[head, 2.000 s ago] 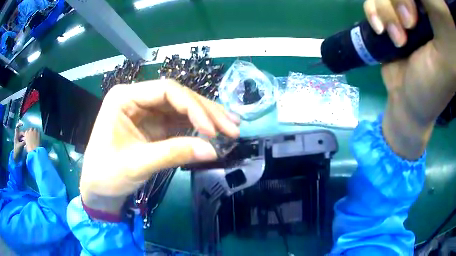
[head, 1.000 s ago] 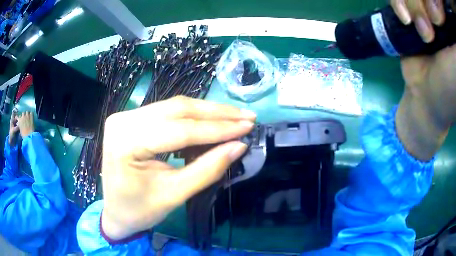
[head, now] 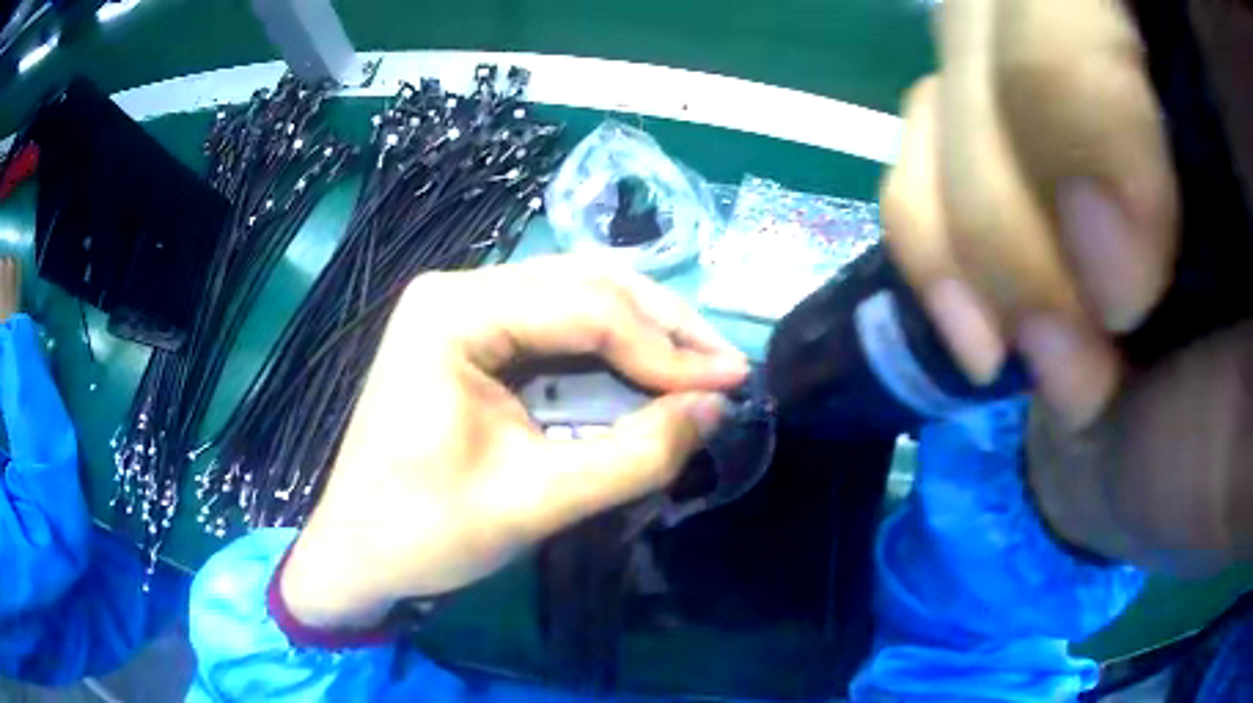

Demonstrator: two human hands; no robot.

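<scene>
A black plastic housing (head: 742,563) lies on the green bench in front of me, its upper rim mostly covered by my hands. My left hand (head: 509,426) is at the rim, thumb and forefinger pinched at a small dark part (head: 742,411) that is mostly hidden. My right hand (head: 1044,206) grips a thick black electric screwdriver (head: 838,350) with a pale ring. Its nose points left, close beside my left fingertips. The bit and any screw cannot be made out.
Two fanned bundles of thin black cables (head: 399,234) lie at the left. Behind the housing are a round clear bag of black parts (head: 632,206) and a flat silvery bag (head: 783,247). A black upright box (head: 124,206) stands far left, near a neighbour's blue sleeve (head: 41,494).
The screwdriver in my right hand has come down and left from the upper right to my left fingertips. My left hand has stayed pinched at the rim. The view has shifted slightly.
</scene>
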